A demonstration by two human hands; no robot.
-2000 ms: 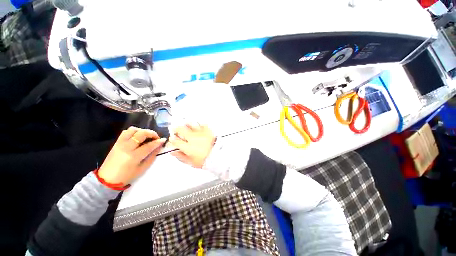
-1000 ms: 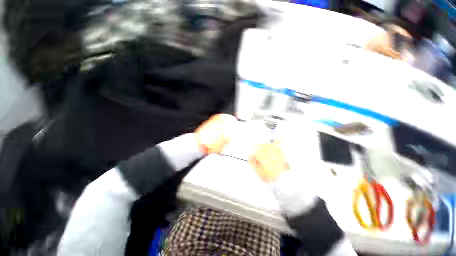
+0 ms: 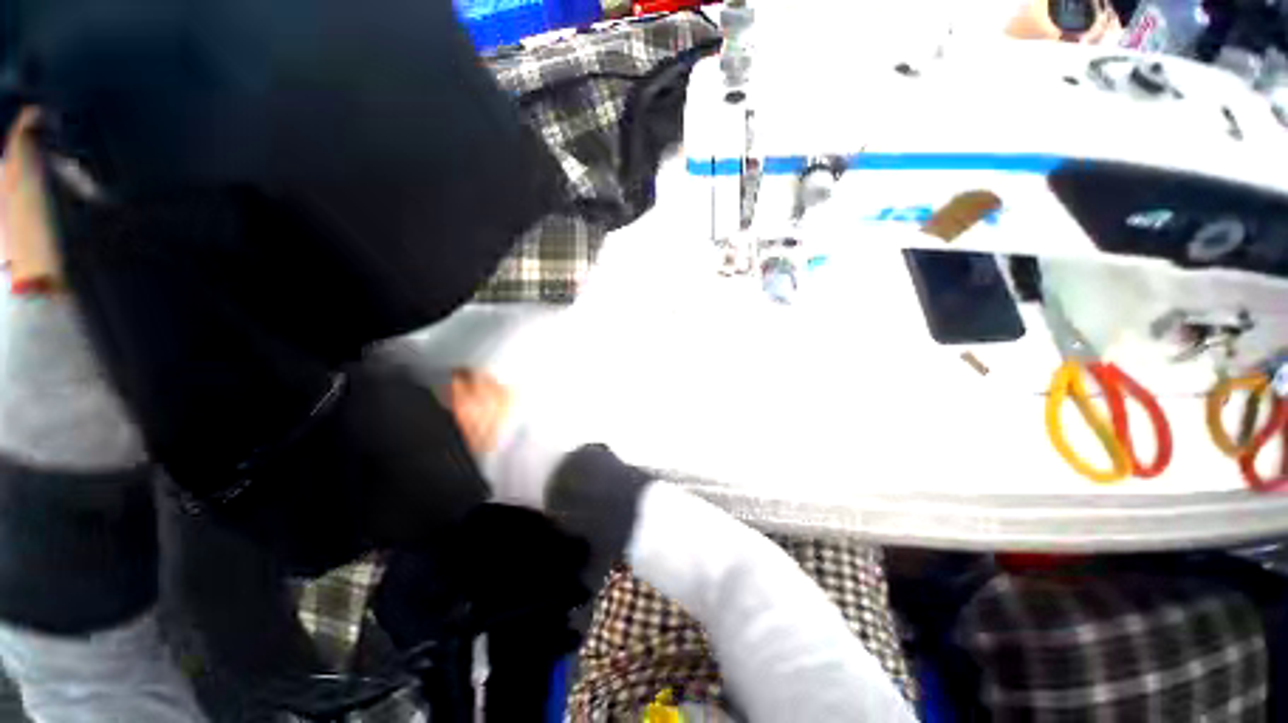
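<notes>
A large plain black fabric piece (image 3: 311, 184) is lifted and spread at the left, off the needle area. My left hand (image 3: 28, 212) is at the far left edge, partly hidden behind the fabric, which it holds up. My right hand (image 3: 480, 407) is blurred at the fabric's right edge, over the table's left part; its fingers are partly hidden by the cloth. The presser foot and needle area (image 3: 776, 271) of the sewing machine (image 3: 904, 113) has no black fabric under it.
Plaid fabric (image 3: 544, 261) lies behind the black piece. A flat black rectangle (image 3: 966, 297), a brown scrap (image 3: 963, 215) and orange-and-yellow-handled scissors (image 3: 1109, 421) lie on the machine bed (image 3: 848, 424). A second pair (image 3: 1250, 424) is farther right. Plaid cloth (image 3: 1130, 643) hangs below the table's edge.
The black fabric has moved from beside the needle and is raised at the left. Both hands have moved left, away from the needle and apart. The view has shifted left.
</notes>
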